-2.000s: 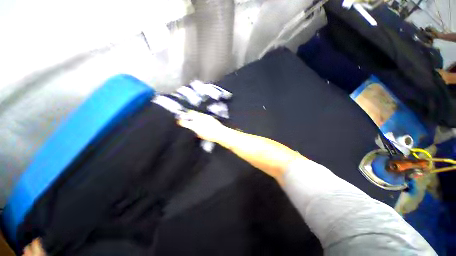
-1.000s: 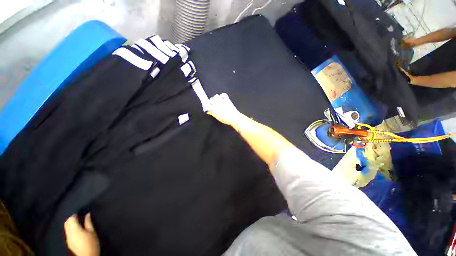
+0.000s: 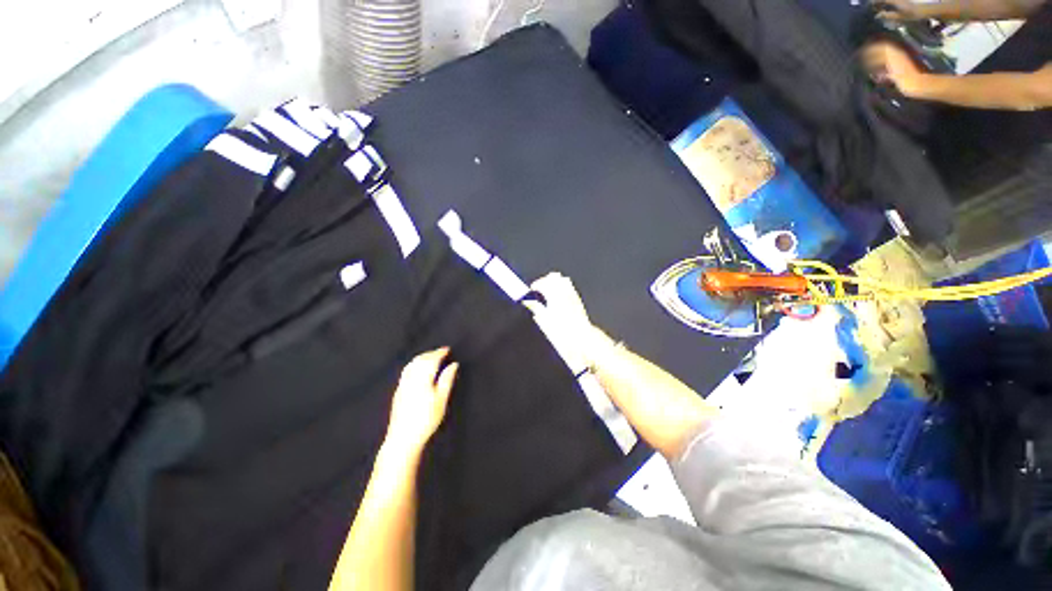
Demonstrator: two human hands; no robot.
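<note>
Black garment pieces [image 3: 265, 381] lie heaped across the ironing table [image 3: 508, 127], with several white strips [image 3: 248, 152] at their far left end. A black piece nearer me has a row of white strips [image 3: 504, 277] along its right edge. My right hand [image 3: 558, 312] is on this edge, fingers closed on the cloth beside a strip. My left hand [image 3: 422, 393] rests on the black cloth to the left, palm down, thumb apart from the fingers, gripping nothing.
A steam iron [image 3: 709, 294] with orange handle and yellow cord stands at the table's right edge. A blue curved rim [image 3: 104, 202] is at left. A ribbed hose [image 3: 384, 46] is behind. Another person's hands [image 3: 894, 69] work on dark cloth at upper right. A blue crate [image 3: 883, 462] is lower right.
My right hand has moved right and nearer with the cloth edge, showing a row of white strips apart from the heap. My left hand has moved from the lower left to mid-cloth.
</note>
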